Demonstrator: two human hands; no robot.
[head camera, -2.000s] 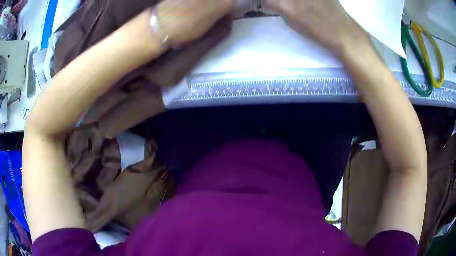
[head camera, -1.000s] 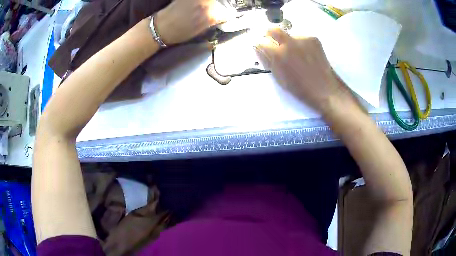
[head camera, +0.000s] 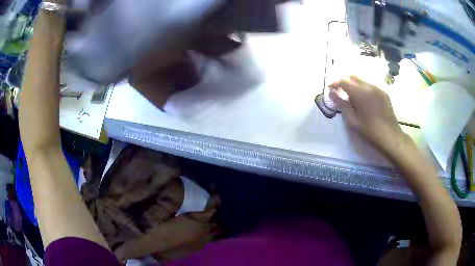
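Note:
The brown garment piece (head camera: 169, 72) with pale lining or interfacing (head camera: 122, 44) is raised over the table at upper left, strongly blurred. My left hand is cut off by the top edge; only the wrist with a bracelet shows beside the cloth, so its grip is hidden. My right hand (head camera: 367, 104) is over the machine bed, left of and below the needle area (head camera: 390, 70). Its thumb and forefinger are curled with a gap between them, and no held thing shows. The sewing machine head (head camera: 422, 31) is at upper right under glare.
A scale tape (head camera: 250, 158) runs along the table's front edge. A curved white sheet (head camera: 445, 119) lies at right, beside green (head camera: 457, 169) and yellow (head camera: 470, 161) loop handles. Brown cloth (head camera: 140, 202) lies in folds below the table at left, near a blue bag (head camera: 26, 182).
The view has turned left. The brown piece has moved left, away from the needle, and is lifted with its pale side showing. My left arm has swung far left; my right hand stays near the needle.

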